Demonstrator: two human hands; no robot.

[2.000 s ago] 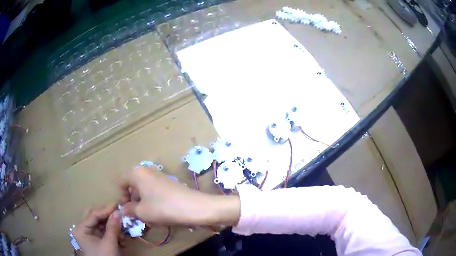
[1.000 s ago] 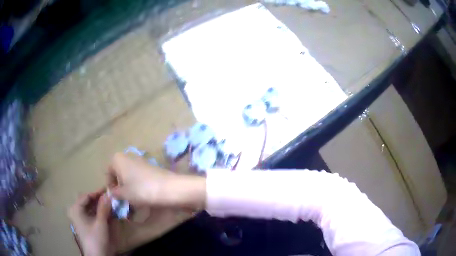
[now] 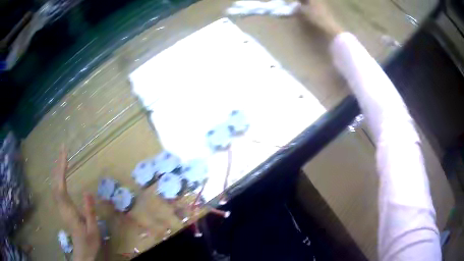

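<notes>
My left hand (image 3: 79,222) is at the lower left, its fingers apart and nothing seen in it. A white toothed gear, likely on a motor (image 3: 65,241), lies left of it, and a partly hidden motor (image 3: 104,229) lies at its right side. My right hand (image 3: 319,18) is blurred at the top edge, at the right end of the row of white gears (image 3: 262,7); its fingertips are unclear. Two motors (image 3: 115,193) lie right of my left hand. Several more silver-blue motors (image 3: 169,185) are grouped at the white sheet's near corner.
The white sheet (image 3: 213,76) lies mid-bench with two motors (image 3: 228,130) on it. A clear tray (image 3: 96,109) is behind on the left. Many motors (image 3: 15,183) are piled at the far left. Red wires with white connectors (image 3: 220,212) hang near the bench edge. A carton (image 3: 341,188) stands beside the bench.
My right hand has left the gear and motor at my left hand and reached up to the gear row. My left hand has opened. The view has shifted.
</notes>
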